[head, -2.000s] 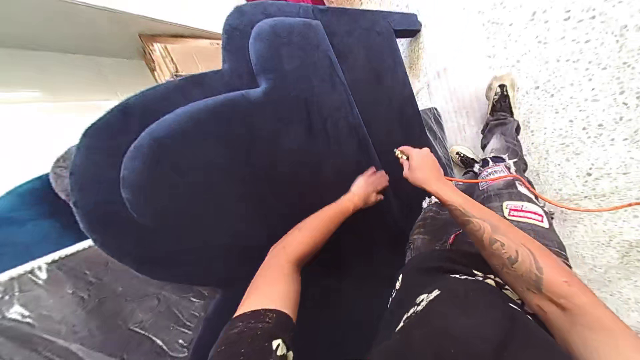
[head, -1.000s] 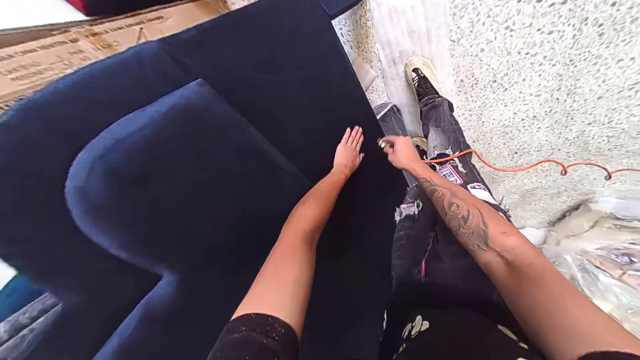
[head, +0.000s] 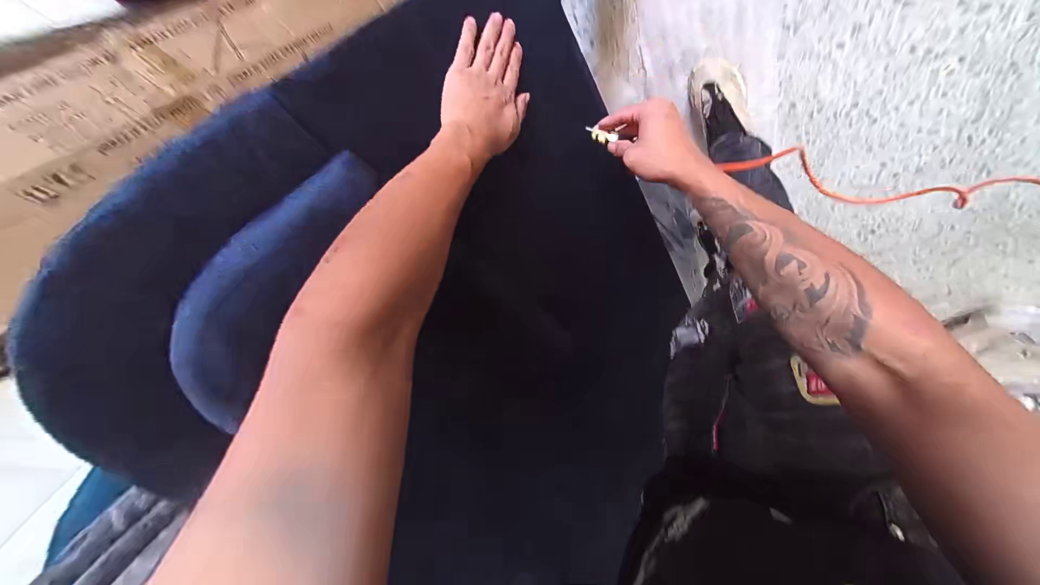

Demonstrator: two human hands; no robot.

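A large dark blue velvet upholstered piece (head: 536, 341) with a raised, curved padded part (head: 236, 284) fills the middle. My left hand (head: 483, 93) lies flat on its velvet near the top, palm down, fingers extended and holding nothing. Close to the right edge of the velvet, my right hand (head: 654, 142) pinches a small brass-coloured fitting with a thin tip (head: 604, 136) between thumb and fingers. An orange air hose or cord (head: 886, 197) runs from behind my right wrist; its join to the fitting is hidden by the hand.
Cardboard with printed writing (head: 162, 89) lies beyond the velvet at the upper left. Grey fabric (head: 122, 540) shows at the lower left. My shoe (head: 719, 89) stands on the speckled floor (head: 910, 106) at the right. Blurred clear plastic is at the far right edge.
My left hand has moved up along the velvet panel, away from my body. My right hand still holds the small fitting. The view has shifted and come closer to the panel.
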